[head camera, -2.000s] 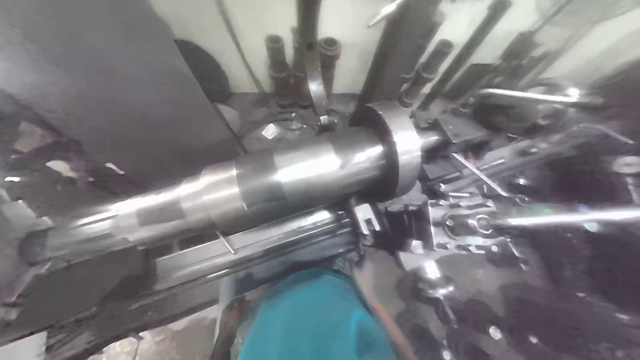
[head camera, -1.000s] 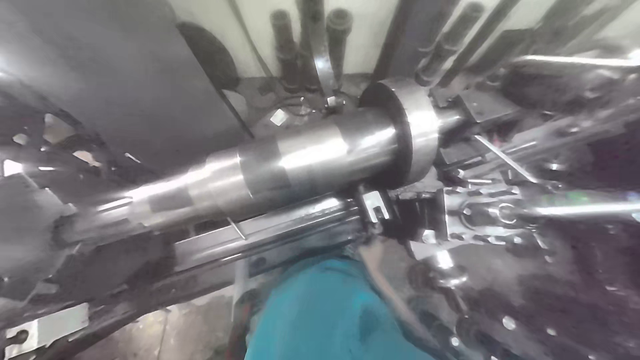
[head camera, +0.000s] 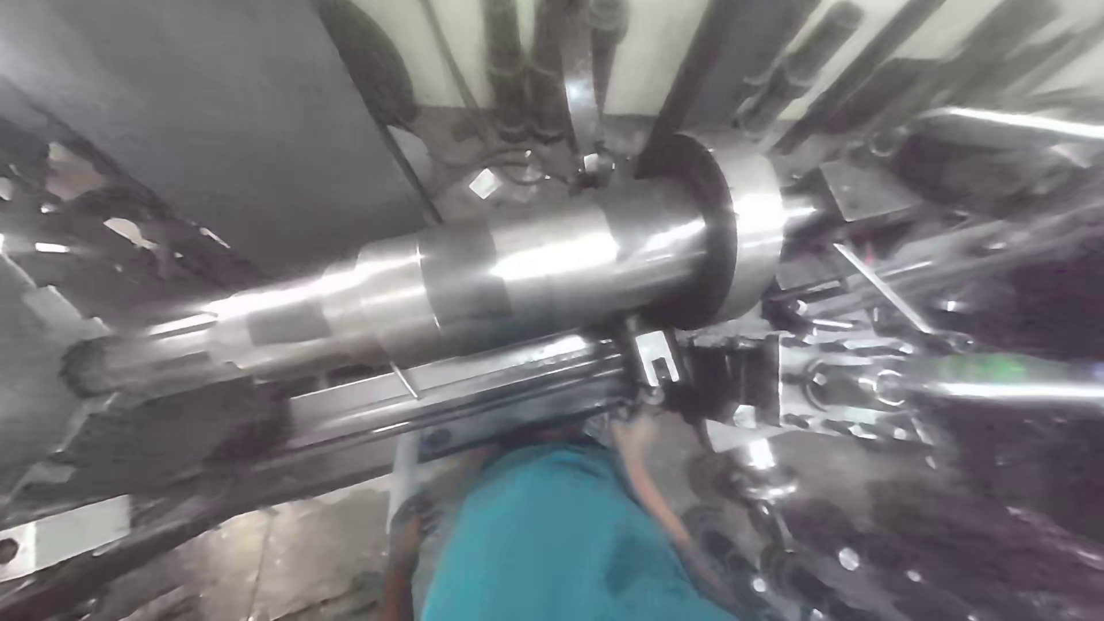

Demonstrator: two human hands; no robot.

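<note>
A large stepped metal shaft (head camera: 552, 259) lies across a lathe, with a broad flange (head camera: 755, 228) around it towards its right end. Below the flange is the tool post (head camera: 733, 375), with a bright notched metal piece (head camera: 657, 358) at its left. My right hand (head camera: 634, 429) is just below this piece, by a small rounded part of the carriage; blur hides its fingers and whether it grips anything. Lower left of the teal shirt, my left hand (head camera: 410, 516) is dark and blurred beside a pale upright bar (head camera: 404, 470). Its grip cannot be made out.
The lathe bed's rails (head camera: 466, 388) run beneath the shaft. A long bright handle (head camera: 1009, 390) extends right from the tool post. A thin rod (head camera: 884, 289) slants above it. A large grey panel (head camera: 216, 112) stands behind the shaft's left part, and dark cylindrical bars (head camera: 504, 69) stand behind.
</note>
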